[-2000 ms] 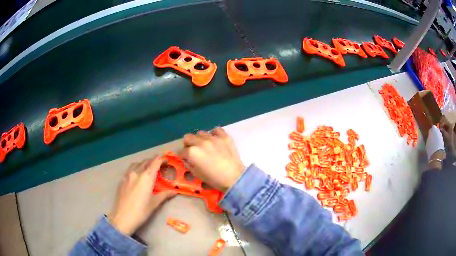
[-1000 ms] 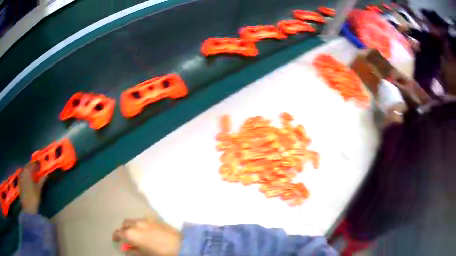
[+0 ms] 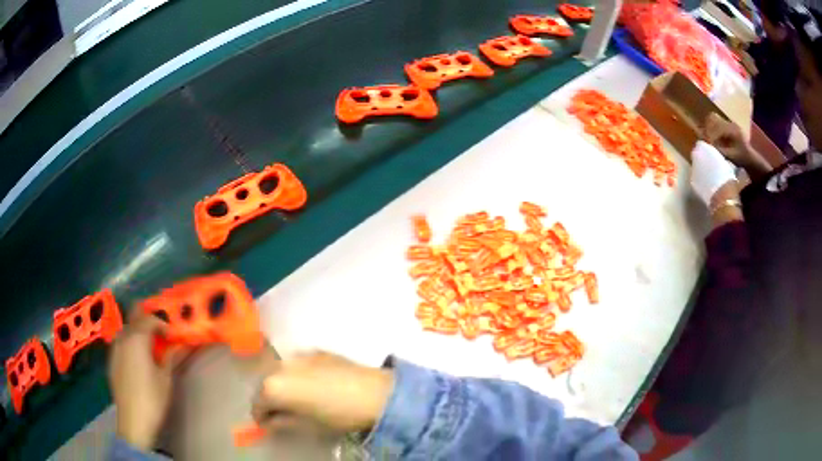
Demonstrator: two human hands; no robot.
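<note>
My left hand point(image 3: 142, 374) is at the lower left, blurred, and holds an orange controller grip shell point(image 3: 212, 311) by its left end, over the near edge of the belt. My right hand point(image 3: 315, 389) is just right of and below the shell, its fingers closed around a small orange insert point(image 3: 251, 435) that sticks out beneath them. A heap of small orange inserts point(image 3: 496, 284) lies on the white work surface point(image 3: 379, 270) to the right of my hands.
The green conveyor belt point(image 3: 315, 171) runs across behind, with several orange shells spaced along it. A metal post point(image 3: 599, 31) stands at the far right. Beyond a second insert heap point(image 3: 622, 135), a neighbouring person's gloved hand point(image 3: 712, 171) is beside an open cardboard box point(image 3: 676, 108).
My left hand has come away from the belt shells, now with a shell in it. My right hand is closer to that shell. Shells on the belt have shifted.
</note>
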